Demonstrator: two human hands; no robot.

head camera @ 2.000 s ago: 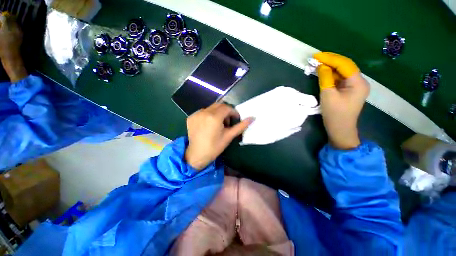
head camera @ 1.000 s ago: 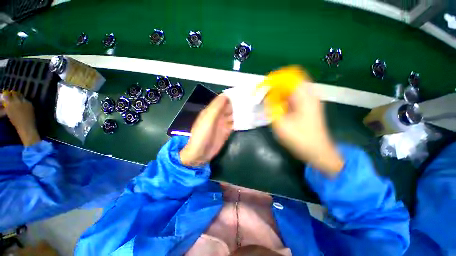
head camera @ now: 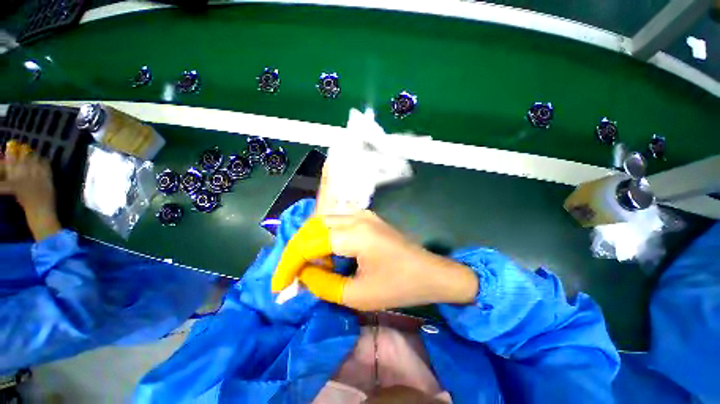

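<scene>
My left hand (head camera: 359,166) is inside the white glove, reaching up over the bench to the belt's side rail; it is blurred, with the glove's fingers and thumb apart. My right hand (head camera: 371,260), with yellow finger cots on thumb and fingers, lies across my left wrist at the glove's cuff. A small white wipe (head camera: 287,293) sticks out between its covered fingertips. Whether it also grips the cuff is hidden. The black smartphone (head camera: 298,189) lies on the bench, partly behind my left hand and sleeve.
Several dark round parts (head camera: 219,181) cluster on the left bench; others (head camera: 404,103) sit spaced along the green belt (head camera: 458,71). A bottle and bag of wipes (head camera: 110,180) stand left, another bottle (head camera: 604,200) right. A person's hand (head camera: 30,185) is by the black tray (head camera: 47,130).
The white glove lay flat on the bench two seconds ago and is now on my left hand. My right hand has moved left from the rail to my left wrist. The view has also shifted.
</scene>
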